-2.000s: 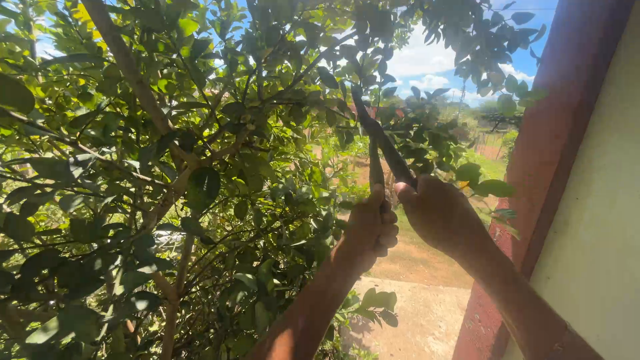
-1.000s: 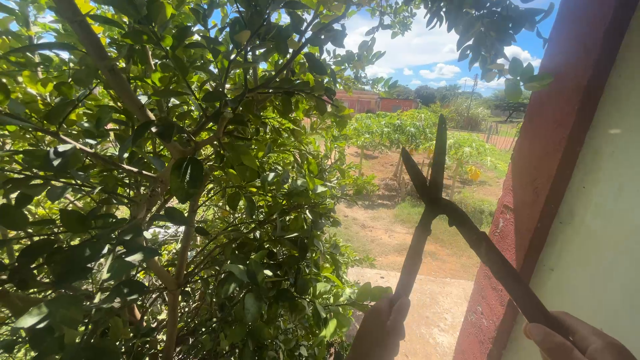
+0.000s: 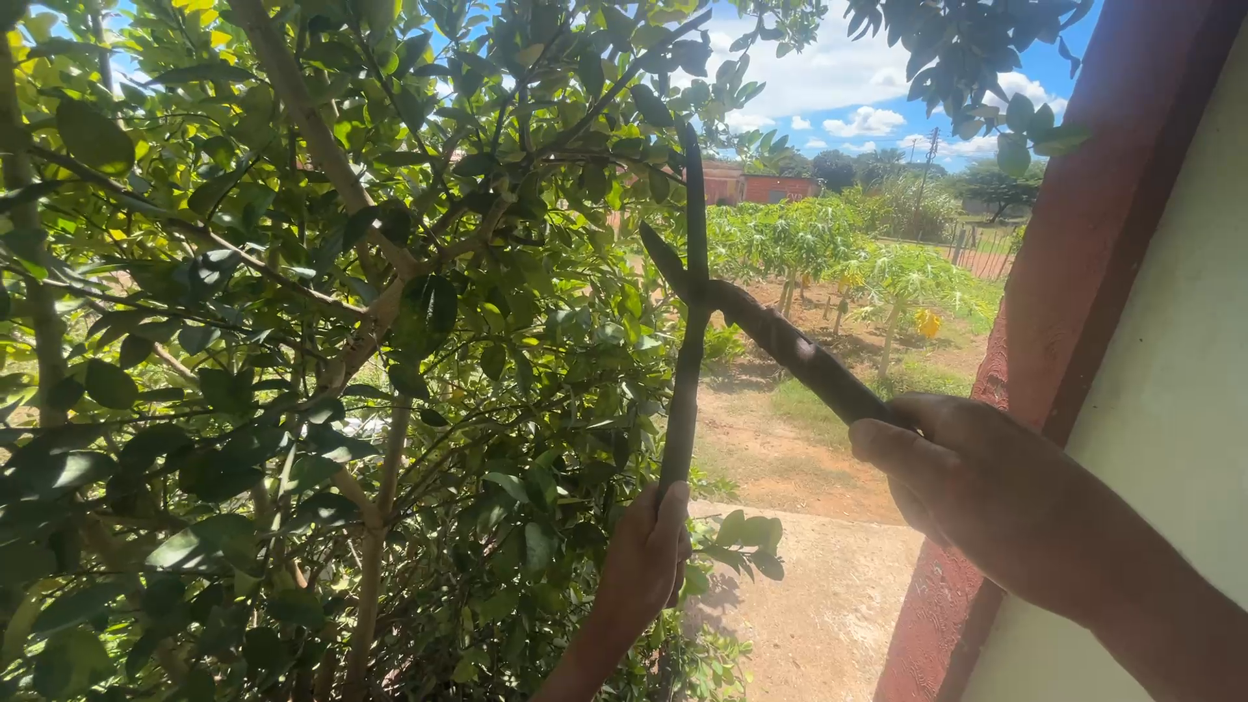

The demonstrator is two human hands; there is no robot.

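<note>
A pair of hedge shears (image 3: 696, 291) points upward in front of me, its blades spread apart. My left hand (image 3: 645, 551) grips the lower, nearly upright handle. Around the end of the other handle, which slants down to the right, my right hand (image 3: 960, 468) is closed. The longer blade's tip reaches the leaves at the right edge of a leafy tree (image 3: 429, 312); whether it touches them I cannot tell. The shorter blade points up and left, beside the foliage.
A red-edged wall corner (image 3: 1082, 224) with a pale wall (image 3: 1160, 390) rises close on the right. Thick branches (image 3: 312, 127) stand at the left. Below lies a concrete path (image 3: 809, 585), and small papaya trees (image 3: 887, 292) grow beyond it.
The shears were nearly shut among the leaves two seconds ago, then opened and lower at right one second ago. Both hands have since risen, bringing the opened blades up and left to the foliage edge.
</note>
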